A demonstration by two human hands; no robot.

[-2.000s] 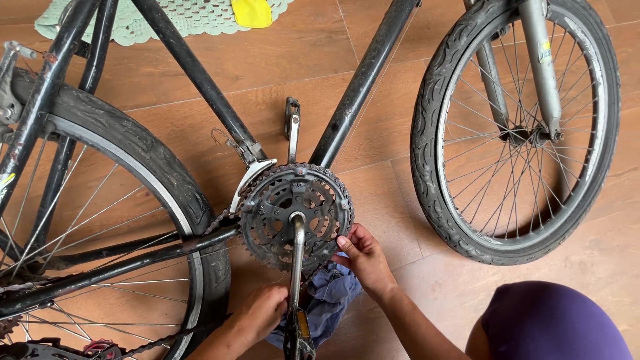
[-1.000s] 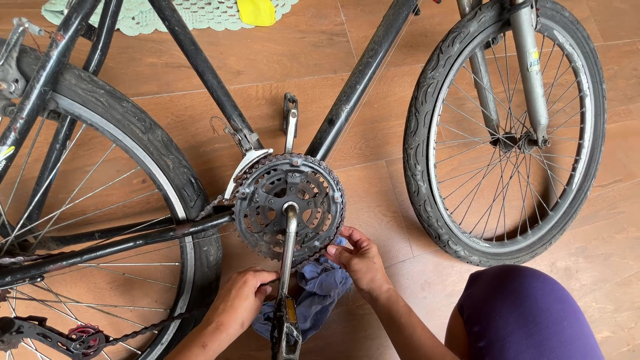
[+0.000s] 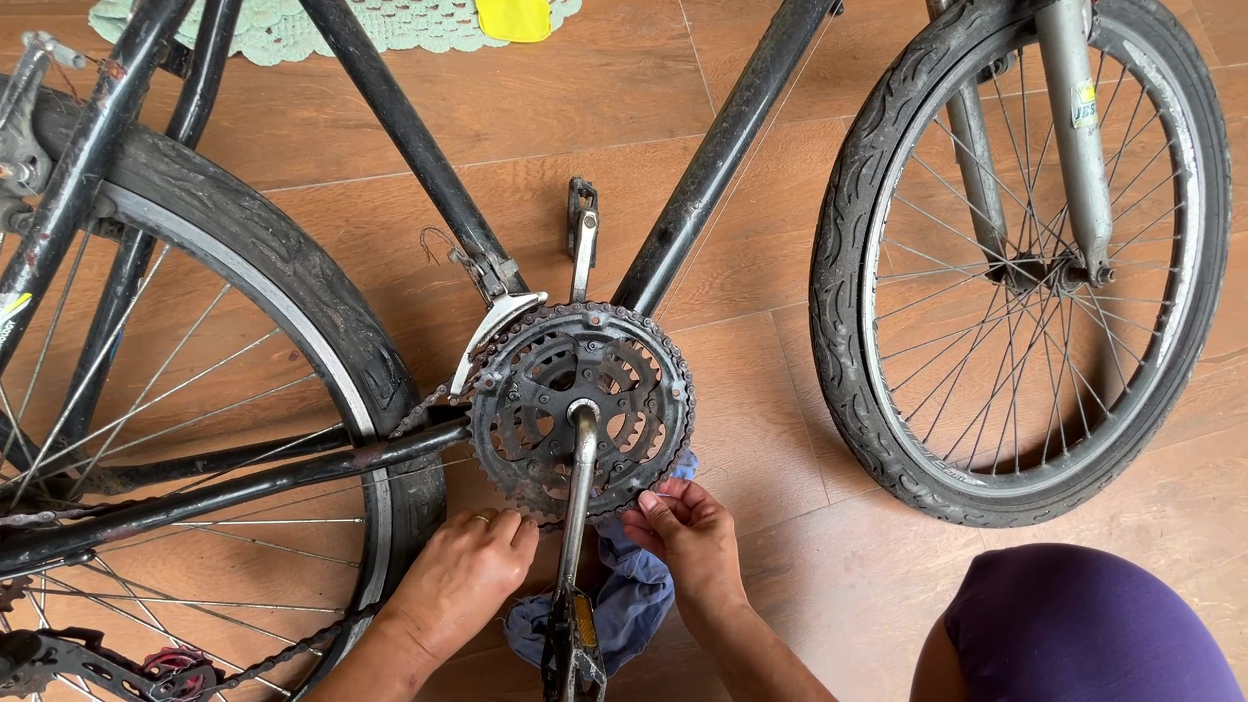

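Observation:
A bicycle's chainring set (image 3: 546,390) sits at the middle of the head view, with the chain (image 3: 685,375) around its upper and right edge. My right hand (image 3: 687,536) pinches the chain at the ring's lower right. Just left of the crank arm (image 3: 582,478), my left hand (image 3: 478,556) has its fingers curled at the ring's lower edge; whether they grip the chain there is hidden. The crank arm points down to a pedal (image 3: 573,634). Beneath them a blue cloth (image 3: 634,585) lies on the floor. A pale front derailleur cage (image 3: 492,336) stands at the ring's upper left.
The rear wheel (image 3: 292,253) is at left, with the rear derailleur (image 3: 97,668) low in the corner. At right stands the front wheel (image 3: 848,292). A green crocheted mat (image 3: 390,24) with a yellow item (image 3: 514,18) lies at the top. A purple-covered knee (image 3: 1082,624) shows lower right.
My left hand has moved from beside the lower crank and pedal up to the chainring's bottom edge. My right hand stays at the ring's lower right.

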